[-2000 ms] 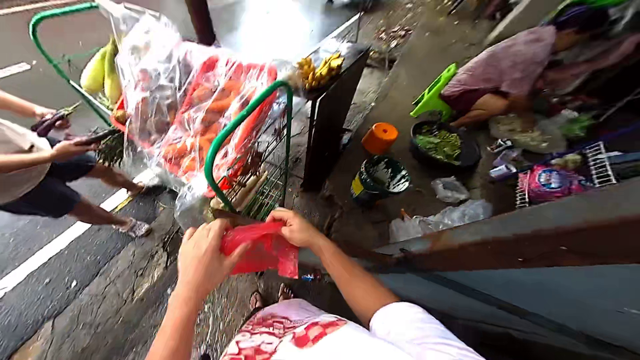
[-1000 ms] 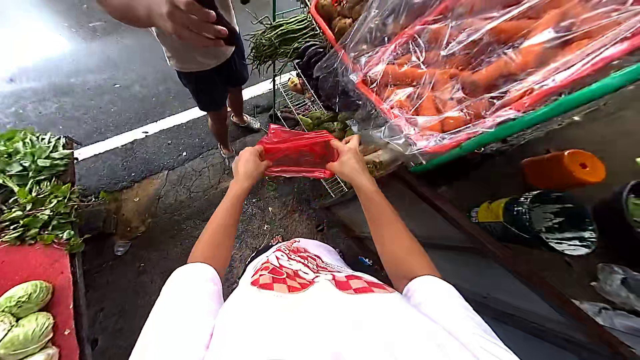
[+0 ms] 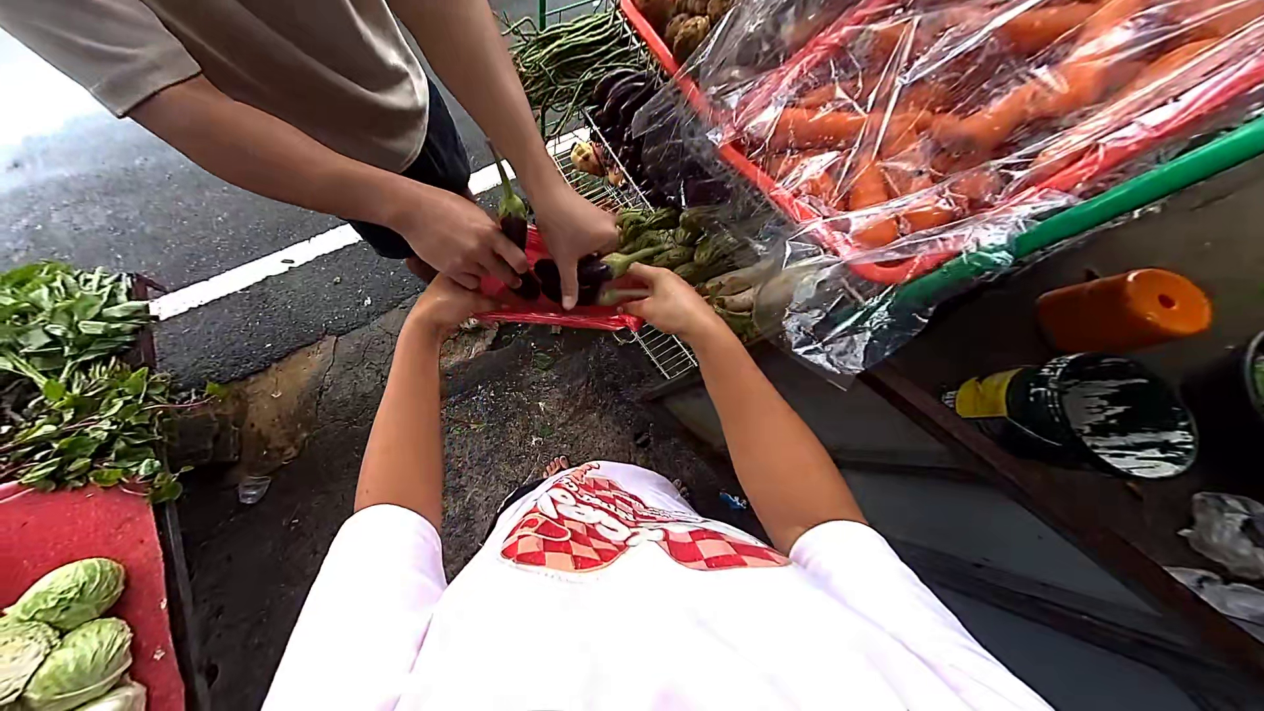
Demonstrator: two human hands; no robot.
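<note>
A red plastic bag (image 3: 568, 317) is stretched between my two hands with its mouth apart. My left hand (image 3: 446, 304) grips its left edge, and my right hand (image 3: 673, 299) grips its right edge. Another person's two hands (image 3: 459, 242) reach in from the far side, holding dark purple eggplants (image 3: 590, 276) with green stems at the bag's mouth. One eggplant's stem lies close to my right fingers. How deep the eggplants sit in the bag is hidden by the hands.
Carrots (image 3: 879, 128) under clear plastic fill a red crate at the right, beside a green rail (image 3: 1106, 193). More eggplants (image 3: 632, 128) and long beans (image 3: 568, 61) lie beyond. Cabbages (image 3: 74, 592) and leafy greens (image 3: 74, 425) are at the left; an orange container (image 3: 1126, 309) stands lower right.
The other person has come closer, with both hands now over the red bag and eggplants in them. My hands still hold the bag. The view swung strongly between the first two frames.
</note>
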